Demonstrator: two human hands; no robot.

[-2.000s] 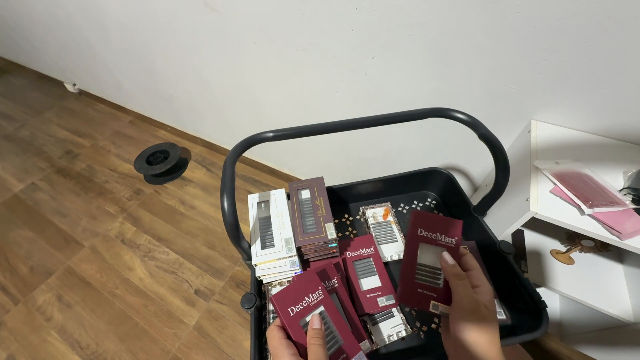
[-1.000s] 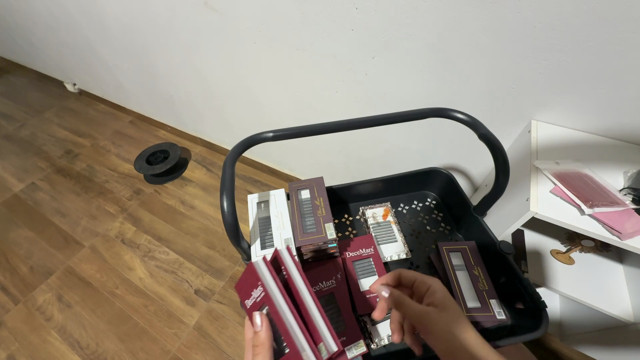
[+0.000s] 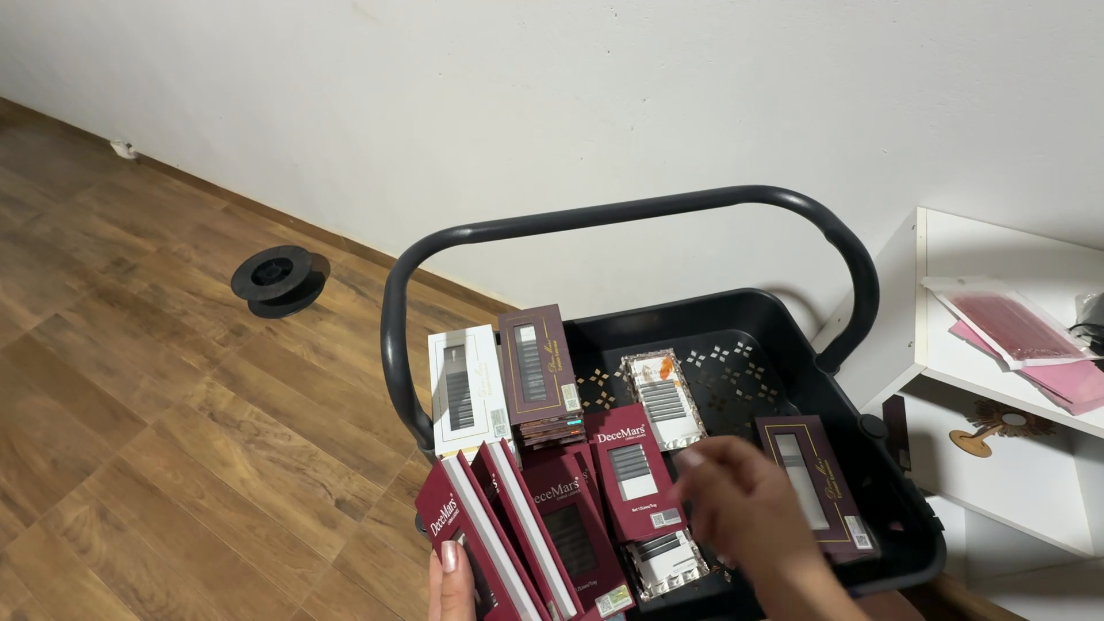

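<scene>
My left hand [image 3: 454, 580] holds several dark red DeceMars eyelash-extension boxes [image 3: 473, 539] on edge at the lower left of a black plastic basket [image 3: 690, 306]. Beside them another red box [image 3: 565, 535] lies flat. My right hand [image 3: 742, 500], blurred, hovers at the right edge of a red lash box [image 3: 636, 470]; whether it touches the box I cannot tell. Behind are a stack topped by a white box [image 3: 470, 388] and a stack topped by a brown box [image 3: 536, 366]. A patterned silvery box [image 3: 664, 397] lies in the middle, a brown box [image 3: 815, 487] at the right.
The basket's raised handle [image 3: 621, 211] arches behind the boxes, near the white wall [image 3: 552, 103]. A black empty spool [image 3: 274, 278] lies on the wood-look floor [image 3: 172, 414]. At right stands a white shelf unit [image 3: 1000, 233] with pink packets [image 3: 1009, 323] and a gold-coloured ornament [image 3: 992, 427].
The red box held by my right hand two seconds ago is out of that hand. My left hand's boxes have tipped up on edge. The brown box at the right, earlier mostly covered, now shows.
</scene>
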